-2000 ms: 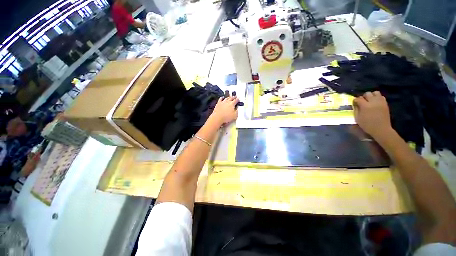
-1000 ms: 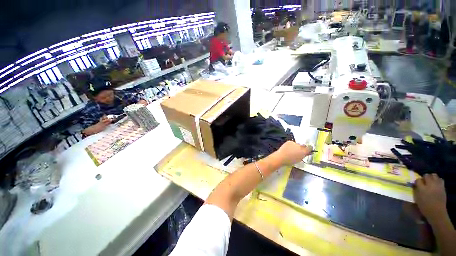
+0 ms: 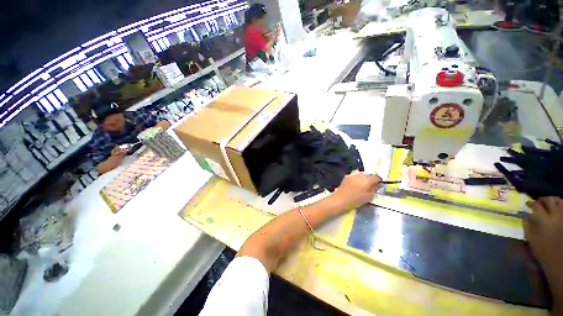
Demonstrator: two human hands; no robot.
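Observation:
My left hand [image 3: 359, 188] is left of the needle area, its fingertips closed on the end of a small black strip [image 3: 390, 182]. My right hand [image 3: 544, 216] is at the right edge, partly cut off, beside the right-hand heap of black strips [image 3: 536, 170]; whether it holds anything cannot be told. The left-hand heap of black strips [image 3: 318, 160] spills from the carton mouth. The white sewing machine head [image 3: 446, 117] stands behind the yellow-taped guide pieces [image 3: 432, 181]. One black strip [image 3: 484, 181] lies right of the needle area.
The cardboard carton [image 3: 216, 126] lies on its side at left. A dark metal plate [image 3: 444, 253] lies in front of the needle area on the yellow-taped table edge [image 3: 231, 213]. A person [image 3: 114, 133] sits at far left; another in red [image 3: 255, 40] is farther back.
Since two seconds ago the view has swung left. My left hand has moved from the left heap towards the needle area with a strip at its fingertips. My right hand remains by the right heap.

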